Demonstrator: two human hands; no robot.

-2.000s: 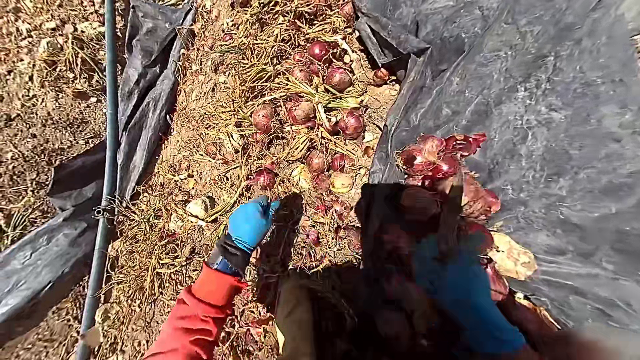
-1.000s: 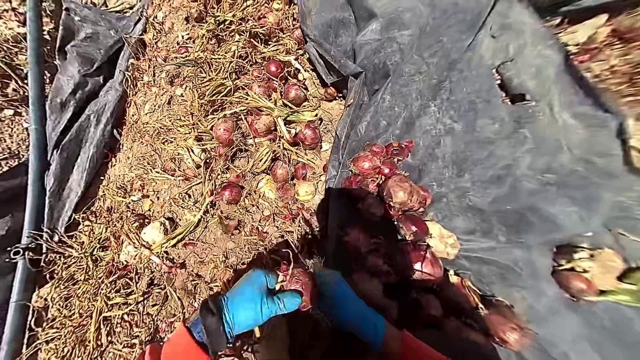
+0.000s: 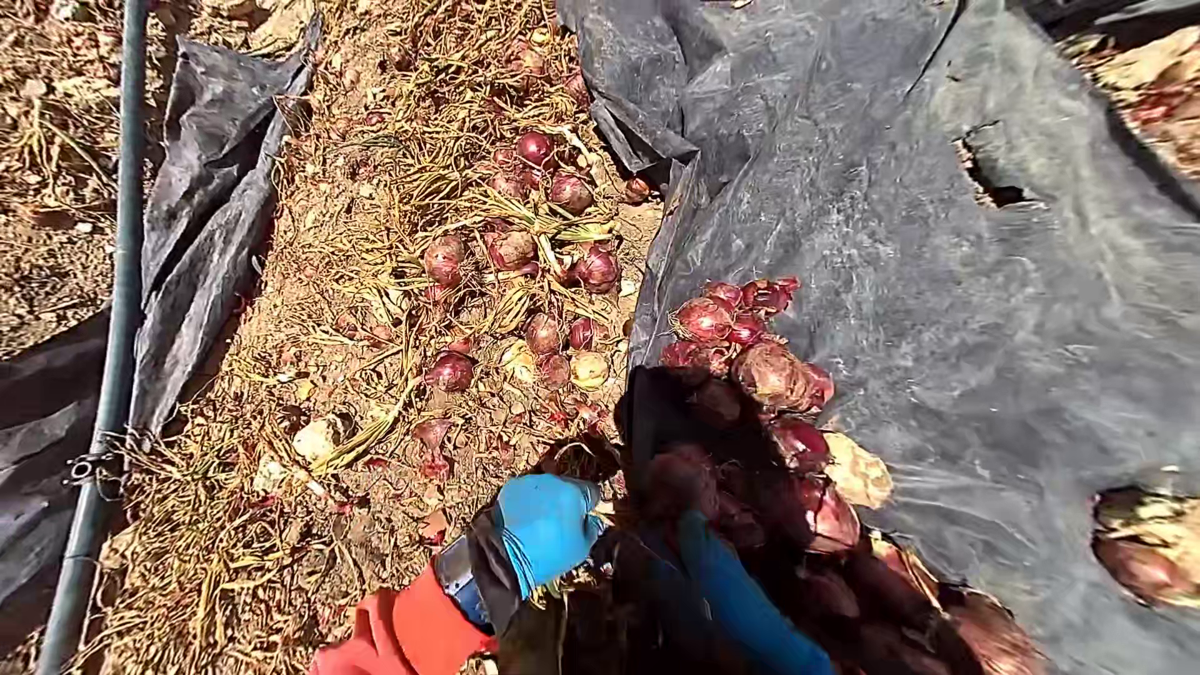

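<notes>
My left hand (image 3: 548, 532), in a blue glove below a red sleeve, is low in the centre with its fingers curled; dry stalks show by the fingertips. My right hand (image 3: 736, 586), also blue-gloved, reaches into shadow beside a heap of red onions (image 3: 703, 319) on dark plastic sheeting; its fingers and any hold are hidden in the dark. A red onion (image 3: 450, 371) and several others lie among dry stalks on the soil, up and left of my left hand. A pale onion (image 3: 320, 438) lies further left.
A grey-blue hose (image 3: 117, 328) runs along the left beside crumpled black sheeting (image 3: 211, 206). The wide plastic sheet (image 3: 900, 281) covers the right side, with a torn hole near its top. Another opening at far right shows an onion (image 3: 1139, 567).
One second ago both hands were together at an onion; now they are apart, with my right hand at the heap on the sheeting. The view has shifted.
</notes>
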